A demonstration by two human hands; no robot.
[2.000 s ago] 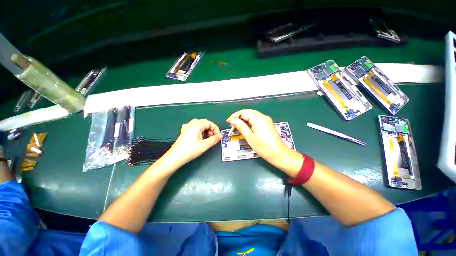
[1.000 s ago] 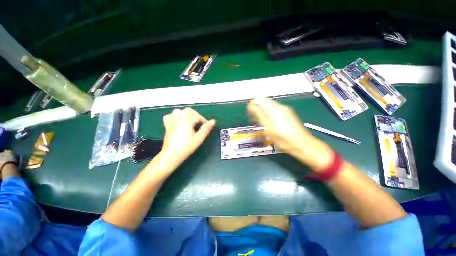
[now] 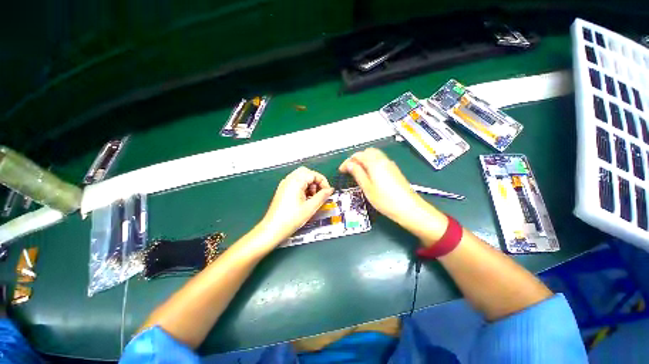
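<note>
A phone mid-frame (image 3: 345,222) lies flat on the green bench in front of me, with an orange strip inside. My left hand (image 3: 297,201) is over its left part, thumb and index fingertips pinched together. My right hand (image 3: 379,183) is just above its upper right edge, fingertips together, with a red band on the wrist. Something very thin may run between the fingertips; it is too small to tell. Slim tweezers (image 3: 440,192) lie on the bench right of my right hand. A black cable bundle (image 3: 183,256) with gold ends lies left of my left forearm.
Two phone frames (image 3: 425,131) rest at the white strip (image 3: 235,159); another (image 3: 521,206) lies at right. A white parts tray (image 3: 583,142) is far right, a clear bag (image 3: 105,245) at left. The belt behind holds phone parts and a black tray (image 3: 427,65).
The view has turned right, so the bench things sit further left and the parts tray shows more. My right hand has come back from the right to the phone frame, near my left hand.
</note>
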